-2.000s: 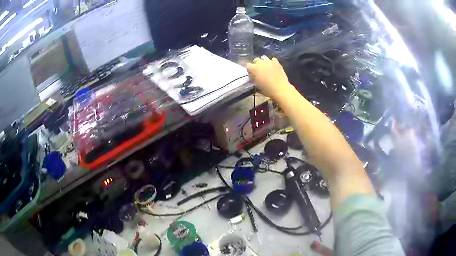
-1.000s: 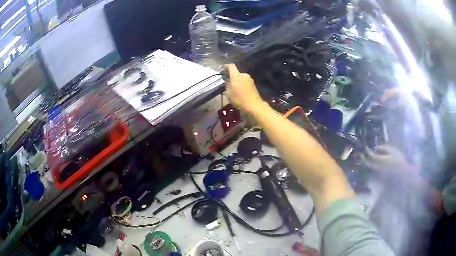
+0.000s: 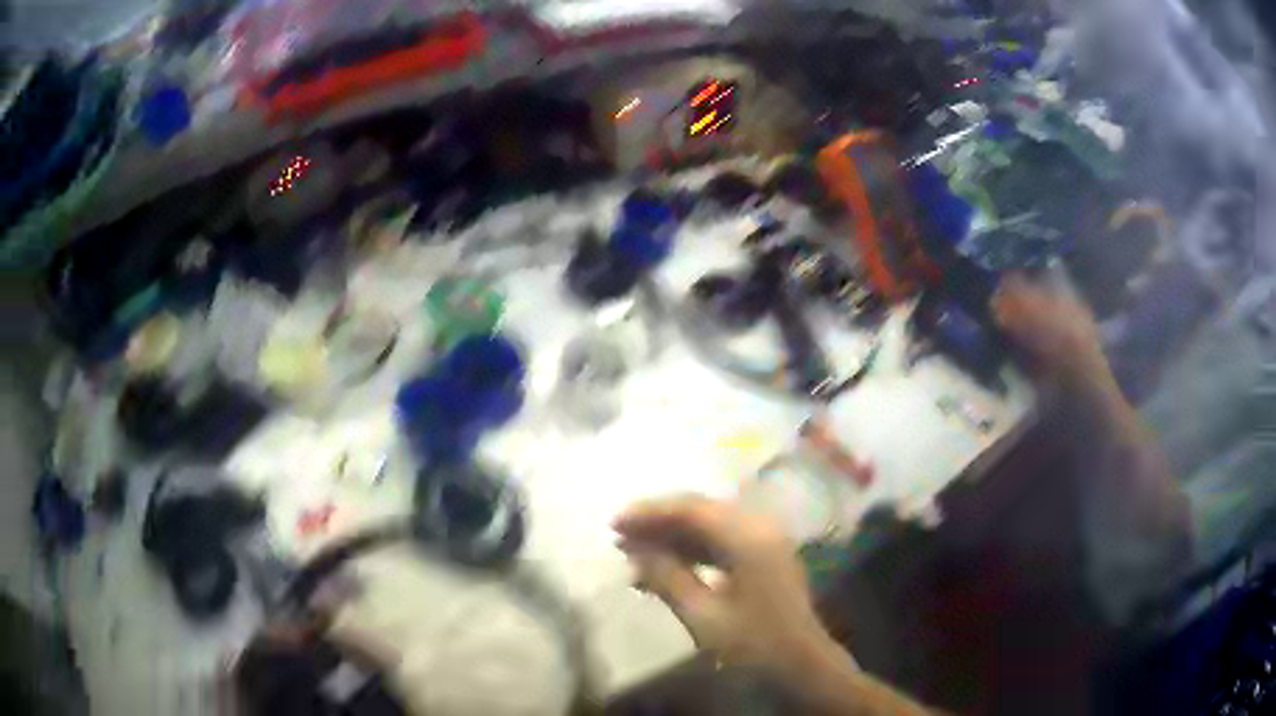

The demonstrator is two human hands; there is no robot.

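The frame is strongly blurred. My right hand reaches in from the lower right, over the near edge of the white sheet. Its thumb and fingers look apart, with no held thing visible. Black headphones, with a curved headband, lie at the lower left, left of my right hand and not touched by it. A dark part at their end is cut off by the bottom edge. A round black cup lies just above the band. My left hand is not in view.
Blue pots, a green pot and black parts stand left. An orange-framed meter, cables and a red stick are right. Another person's hand is at right. A red-digit power supply stands behind.
The view has tipped down to the near bench. My right hand has come from beside the papers and power supply to the near edge. The headphones have come into view.
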